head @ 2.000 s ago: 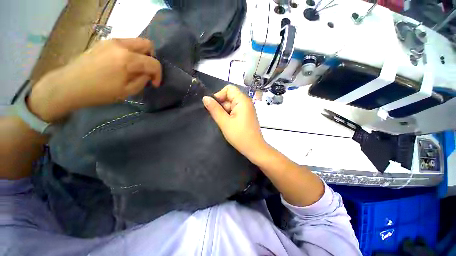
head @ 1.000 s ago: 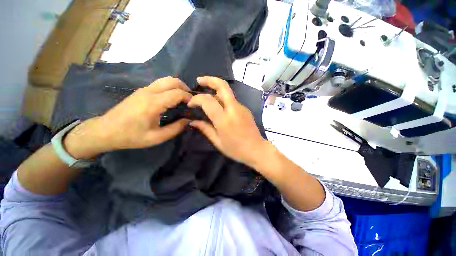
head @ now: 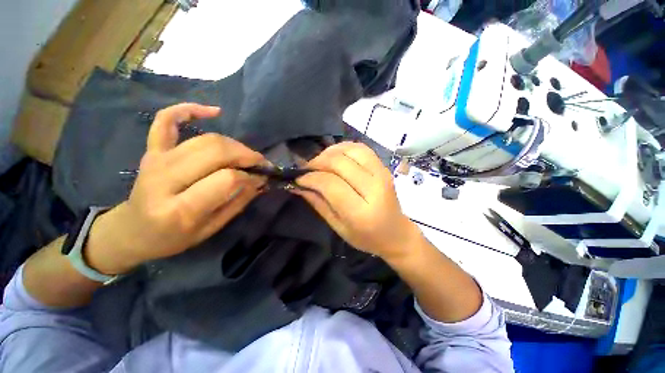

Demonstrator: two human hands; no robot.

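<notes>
A large charcoal-black denim garment (head: 292, 87) lies over the table's left part and the wearer's lap, bunched below the hands. My left hand (head: 193, 182) pinches a narrow folded edge of it between thumb and fingers, index finger raised. My right hand (head: 357, 193) pinches the same edge just to the right, fingertips almost meeting. The fold between them is dark and small; its detail is unclear. The hands are left of the needle area of the white sewing machine (head: 437, 109), away from the presser foot.
A dark glossy rectangle, perhaps a phone (head: 561, 200), is strapped to the machine. Thread snips (head: 507, 227) and black scraps (head: 547, 278) lie near the control panel (head: 601, 297). A brown board (head: 95, 51) is at far left. A blue crate (head: 550, 353) stands below the table.
The hands came together on the garment's edge, and the left index finger has since lifted. The garment spread leftward. The camera view shifted, with the machine now further right and lower.
</notes>
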